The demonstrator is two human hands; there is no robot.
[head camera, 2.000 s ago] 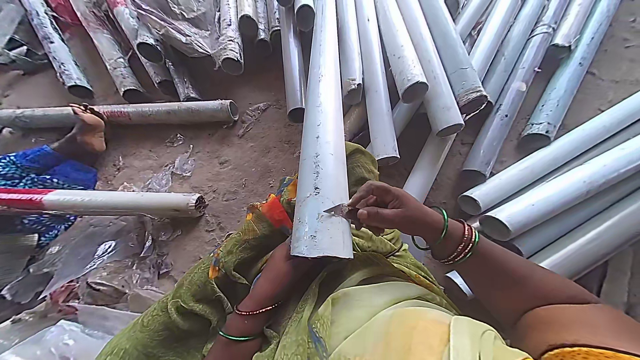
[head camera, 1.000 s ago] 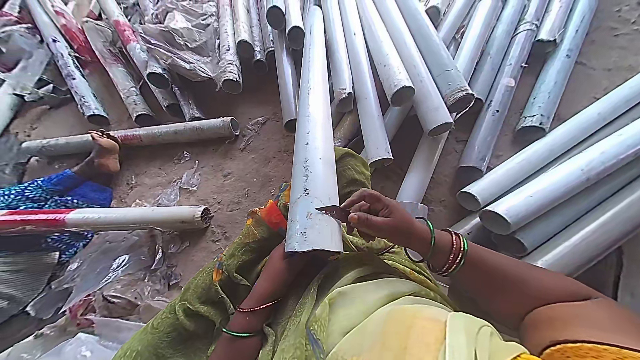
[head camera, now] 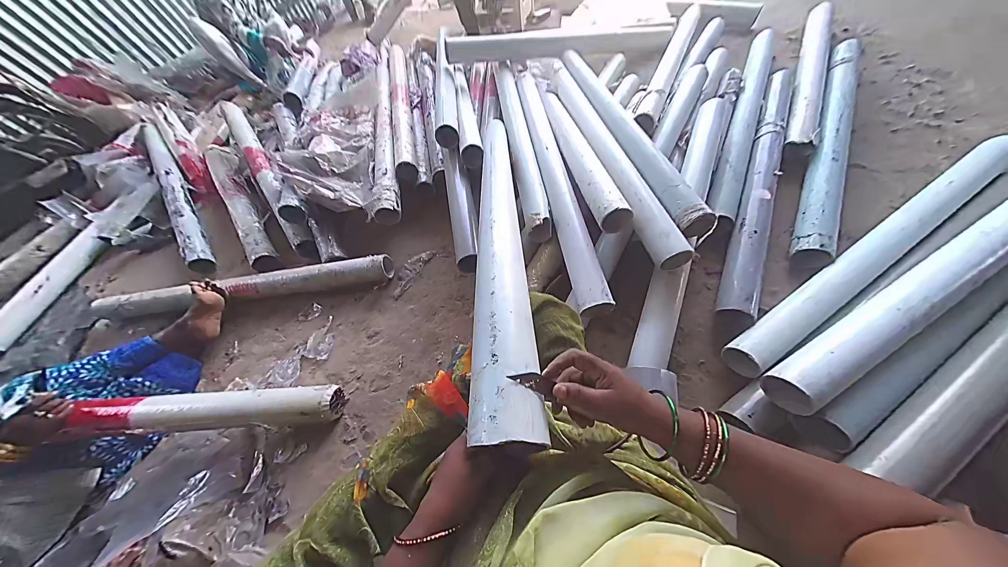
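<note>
A whitish tube (head camera: 504, 315), speckled with dark marks, points away from me, its near end over my lap. My right hand (head camera: 587, 386) is closed on a small dark blade (head camera: 526, 379), whose tip lies at the tube's right side near that end. Beneath the near end is my left hand (head camera: 492, 465); its fingers are mostly hidden by the tube and in shadow, so its grip is unclear. Green and yellow patterned cloth (head camera: 614, 488) covers my lap under both hands.
Many similar tubes (head camera: 583, 165) fan out ahead, and more (head camera: 882, 315) are stacked at the right. At left, another person's hand (head camera: 39, 413) is at a red-and-white tube (head camera: 236, 409), with a bare foot (head camera: 206, 311) nearby. Torn clear plastic film (head camera: 189, 488) litters the dirt floor.
The view has tilted up and shows more of the tubes ahead. My right hand stays at the near end of the tube with the blade, which has shifted slightly toward the tube's right edge.
</note>
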